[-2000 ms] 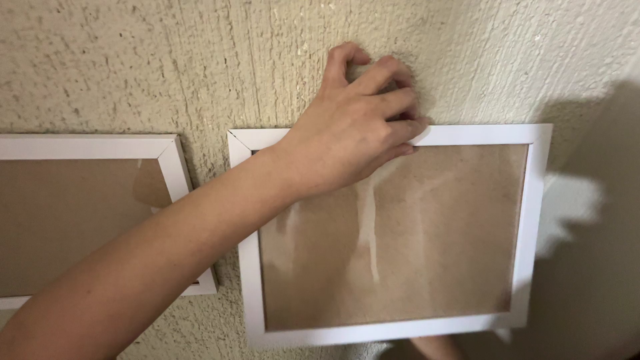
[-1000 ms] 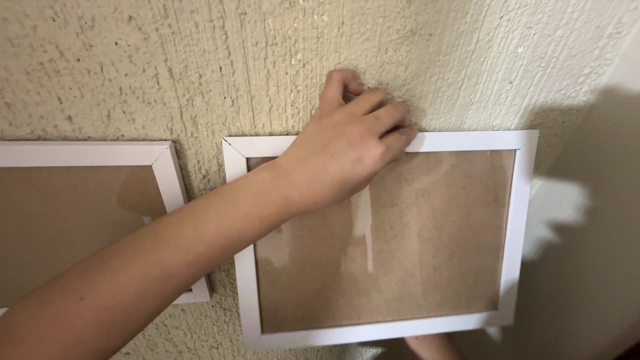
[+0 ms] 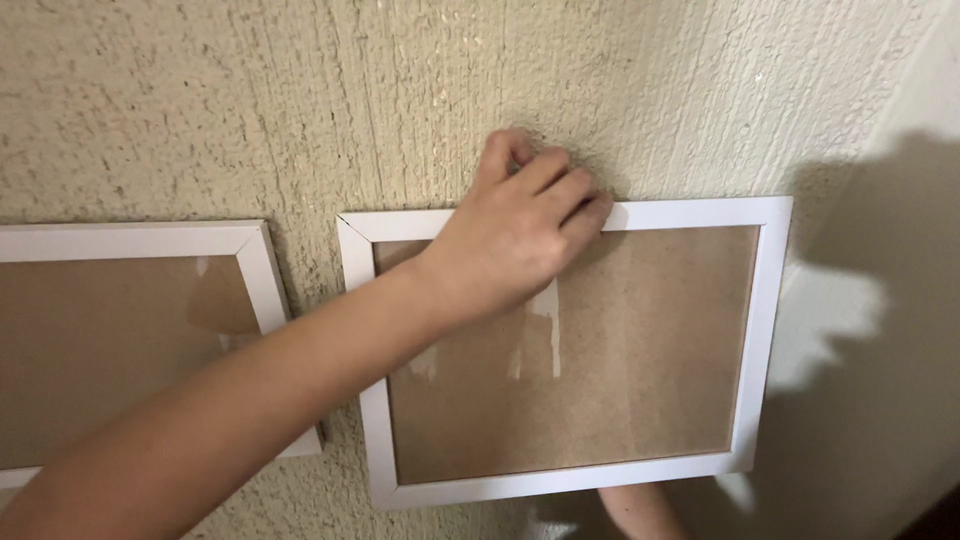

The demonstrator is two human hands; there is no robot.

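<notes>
A white picture frame with a brown backing behind its clear pane is against the textured wall, slightly tilted. My left hand comes from the lower left across the pane and lies over the frame's top edge, its fingers curled above that edge near the wall; its fingertips and anything between them are hidden. Below the bottom edge, part of my right forearm shows, and the hand itself is hidden behind the frame.
A second white frame with a brown backing is on the wall at the left, partly behind my left forearm, a narrow gap from the first. Rough plaster wall extends above both. A smoother wall stands at the right, with dark shadows on it.
The fingers of my left hand have drawn closer together over the top edge. Both hands remain in about the same places on the frame.
</notes>
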